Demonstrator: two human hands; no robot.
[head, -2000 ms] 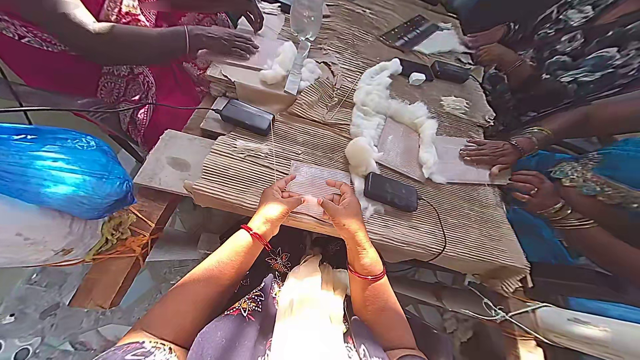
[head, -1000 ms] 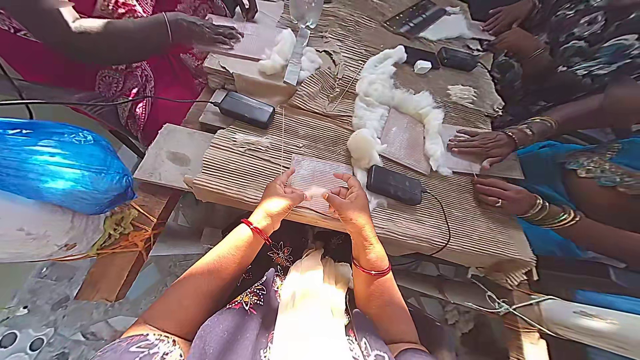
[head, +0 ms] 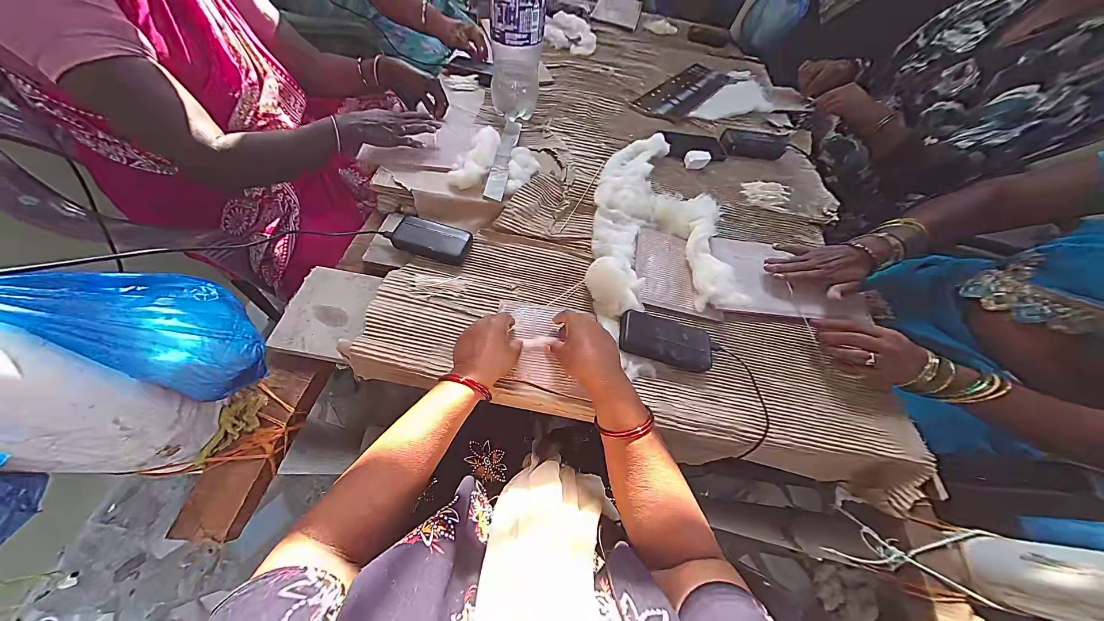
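Observation:
My left hand (head: 486,348) and my right hand (head: 588,350) rest close together on a small flat pale board (head: 536,321) near the table's front edge, thumbs toward each other. The fingers of both are bent inward, and whether they pinch anything between them cannot be made out. A tuft of white cotton (head: 613,286) lies just beyond my right hand, joined to a long fluffy strip. Right of that hand sits a black corded device (head: 666,340). Thin pale sticks or wicks (head: 440,285) lie beyond my left hand.
Corrugated cardboard (head: 776,405) covers the table. Co-workers' hands rest on boards at left (head: 388,128) and right (head: 815,266). A plastic bottle (head: 517,73) stands at the back; another black device (head: 431,240) has a cable running left. A blue plastic bag (head: 129,332) bulges at far left.
The view has tilted up somewhat. My hands remain over the same board, drawn a little closer together. The left co-worker's hands have shifted over their board.

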